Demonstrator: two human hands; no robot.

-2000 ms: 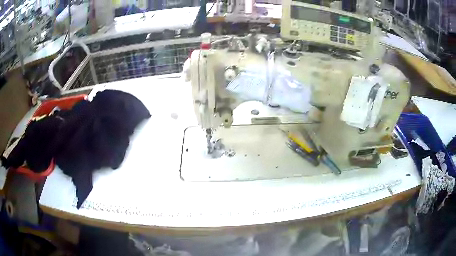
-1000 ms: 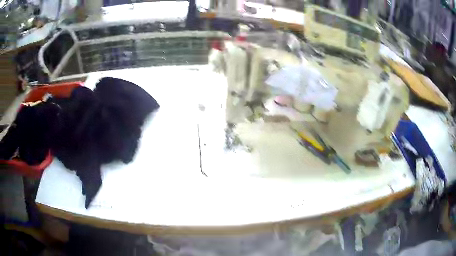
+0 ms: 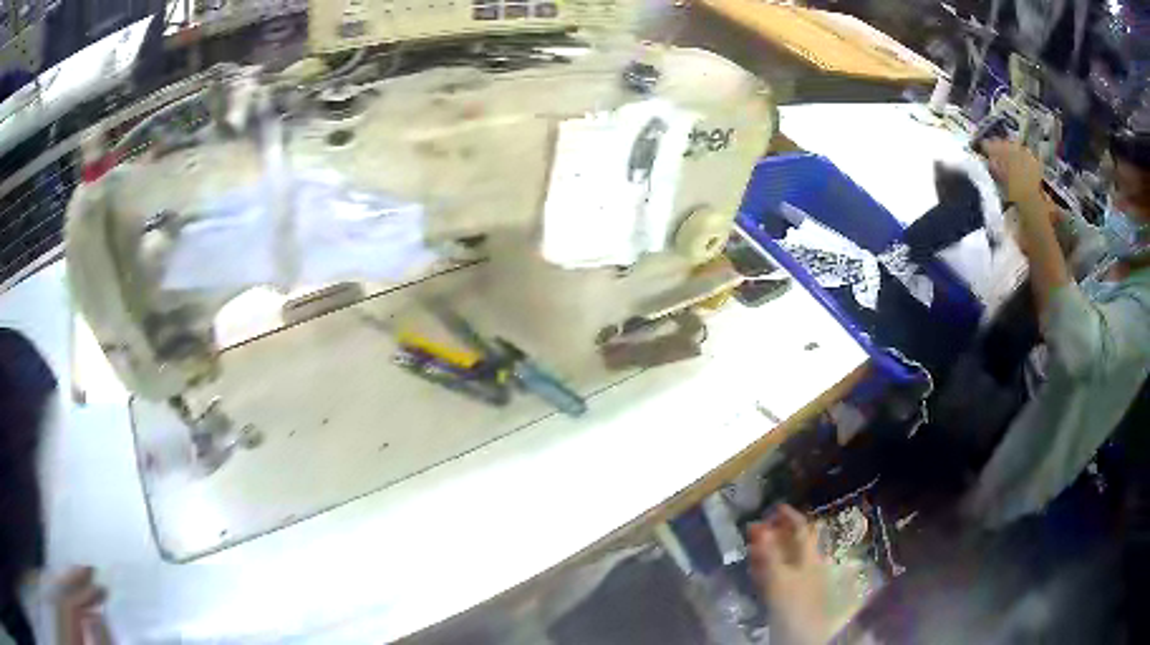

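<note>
The cream sewing machine (image 3: 492, 139) fills the left and middle of the view, its presser foot (image 3: 208, 435) at the left. Yellow-and-black snips (image 3: 441, 355) and a blue-green handled tool (image 3: 549, 384) lie on its bed. Dark cloth (image 3: 19, 441) is cut off by the left edge. My left hand (image 3: 82, 611) is blurred and partly cut off at the bottom left, near the cloth; its grip is unclear. My right hand (image 3: 792, 567) is blurred, below the table's front edge, fingers slightly apart, nothing visible in it.
A blue bin (image 3: 807, 189) with dark and black-and-white patterned pieces stands beside the table's right end. Another person (image 3: 1072, 365) in a light green sleeve works at a machine on the right. Folded papers (image 3: 303, 233) are tied to the machine arm.
The view has swung right, so the machine sits further left and the red bin is gone from view. The blue bin shows more fully. Both my hands and the other person have appeared.
</note>
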